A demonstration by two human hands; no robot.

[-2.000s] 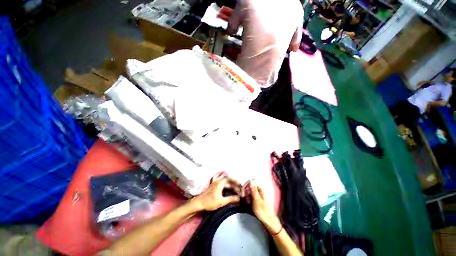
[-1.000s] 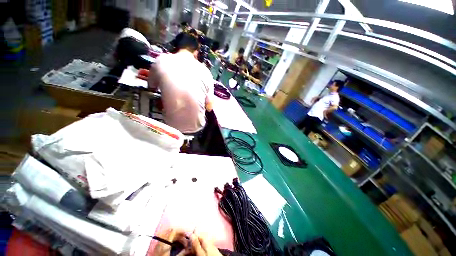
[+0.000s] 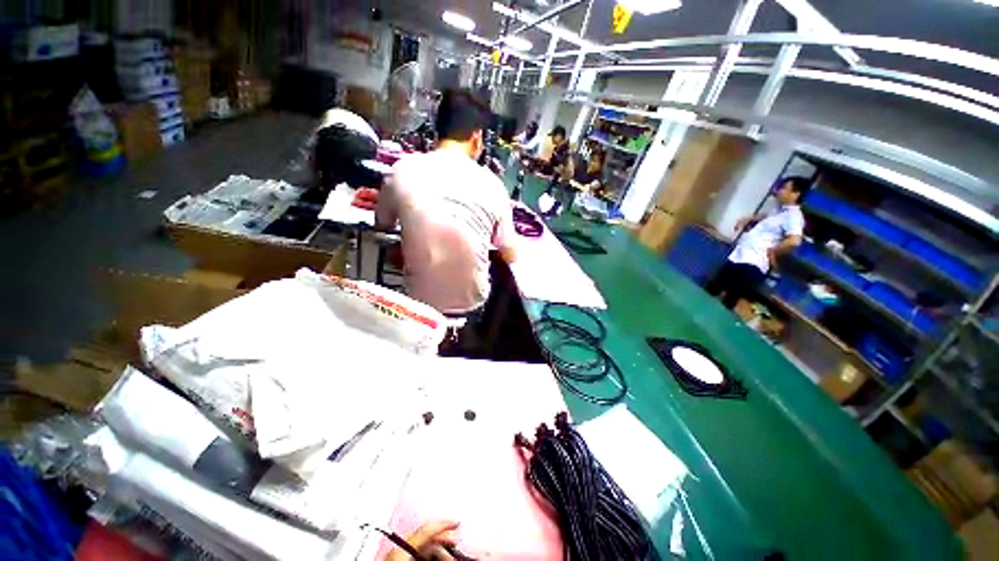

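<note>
A single thin black cable (image 3: 392, 537) shows at the bottom edge, its free end pointing up and left. My left hand (image 3: 431, 539) is at the bottom edge, cut off by the frame, with its fingers closed around this cable. My right hand is not in view. The housing seen earlier is below the picture. A thick cable bundle (image 3: 586, 499) lies to the right of my hand, its ends towards the back. Two small black parts (image 3: 470, 415) lie on the pale mat beyond my hand.
White sleeves (image 3: 296, 362) are heaped at the left. A white sheet (image 3: 635, 455), coiled cable (image 3: 581, 356) and a housing with white disc (image 3: 698, 366) lie on the green bench (image 3: 767, 482). A person in a light shirt (image 3: 447, 225) sits ahead; another stands at the right.
The view has tilted up from the work to the room, so the housing and parts bag have left the picture. My right hand has dropped out of view.
</note>
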